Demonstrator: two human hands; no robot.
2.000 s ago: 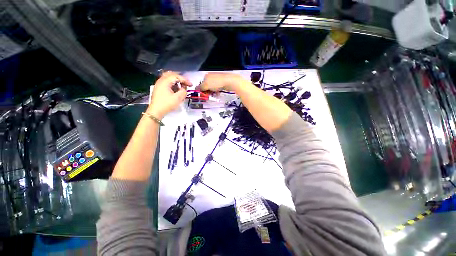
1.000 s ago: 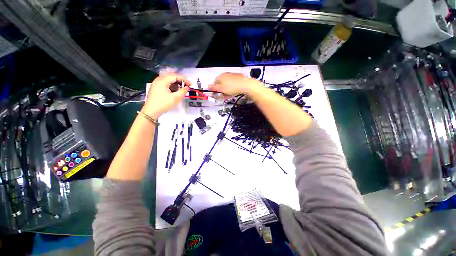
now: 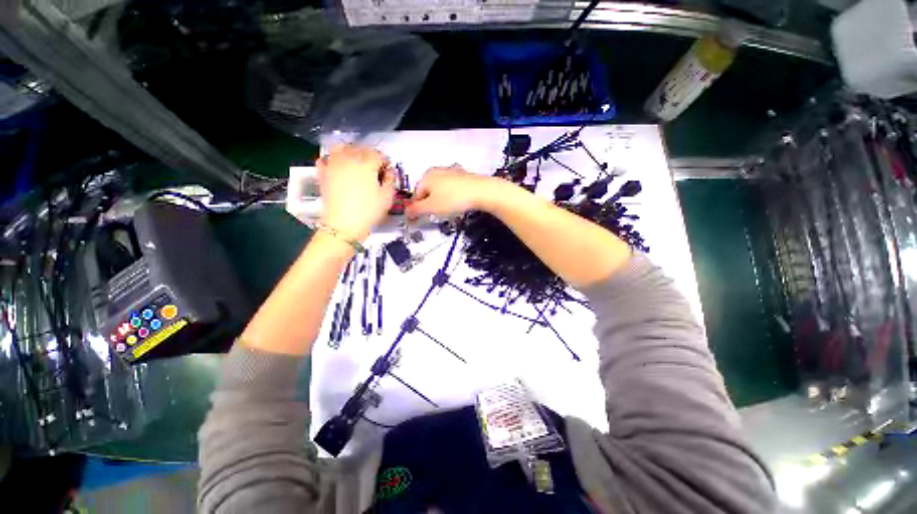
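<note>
A black wire harness (image 3: 411, 324) runs diagonally over the white board (image 3: 523, 351), with thin tie tails sticking out sideways and a black connector (image 3: 334, 434) at its near end. My left hand (image 3: 357, 189) and my right hand (image 3: 448, 193) are close together at the board's upper left, with fingers closed around the harness's far end. A bit of red (image 3: 399, 204) shows between them. The fingertips and what they pinch are mostly hidden. A small black part (image 3: 401, 253) lies just below the hands.
A tangled black pile of ties (image 3: 523, 251) lies right of the harness. Black strips (image 3: 368, 291) lie at left. Beyond are a blue bin (image 3: 495, 112), a bottle (image 3: 694, 75) and a plastic bag (image 3: 387, 85). A boxy device (image 3: 171, 271) stands left; bagged harnesses (image 3: 835, 261) hang right.
My left hand has moved right, closer to my right hand, and turned more palm-down. The red wires are now mostly covered. A white block shows left of my left hand.
</note>
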